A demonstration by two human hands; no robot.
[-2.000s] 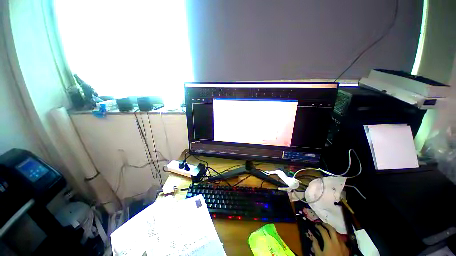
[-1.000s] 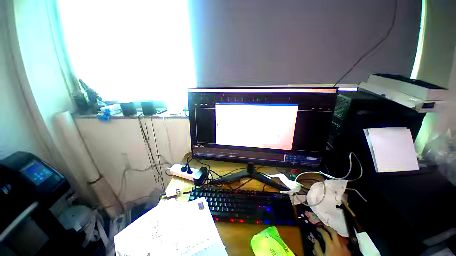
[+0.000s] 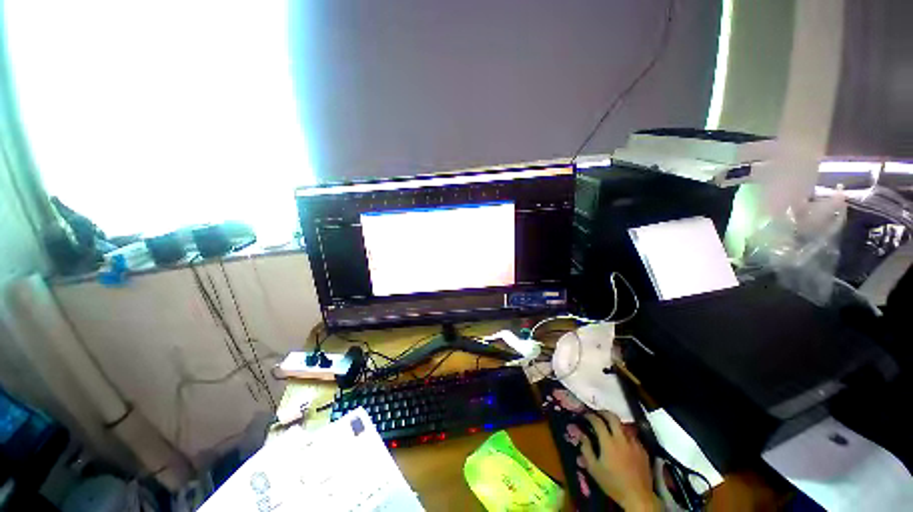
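My right hand (image 3: pixel 619 458) rests on a dark computer mouse on a black mouse pad (image 3: pixel 567 424) with a reddish pattern, right of the keyboard. The mouse is mostly hidden under the fingers. My left hand is not in view. The black keyboard (image 3: pixel 440 404) shows red and blue backlight. The monitor (image 3: pixel 440 250) behind it shows a white window on a dark screen. White paper sheets (image 3: pixel 315 470) with faint marks lie left of the keyboard, cut off by the bottom edge.
A green-yellow soft pack (image 3: pixel 509 478) lies before the keyboard. A white power strip (image 3: pixel 312 365) and cables are at the desk's back left. A black printer (image 3: pixel 761 350) stands right of the monitor, with white papers (image 3: pixel 685 257) on it. Scissors (image 3: pixel 683 482) lie right of the mouse pad.
The view has turned to the right, so the desk things sit further left and more shows at the right. My right hand is more fully in view and stays at the mouse.
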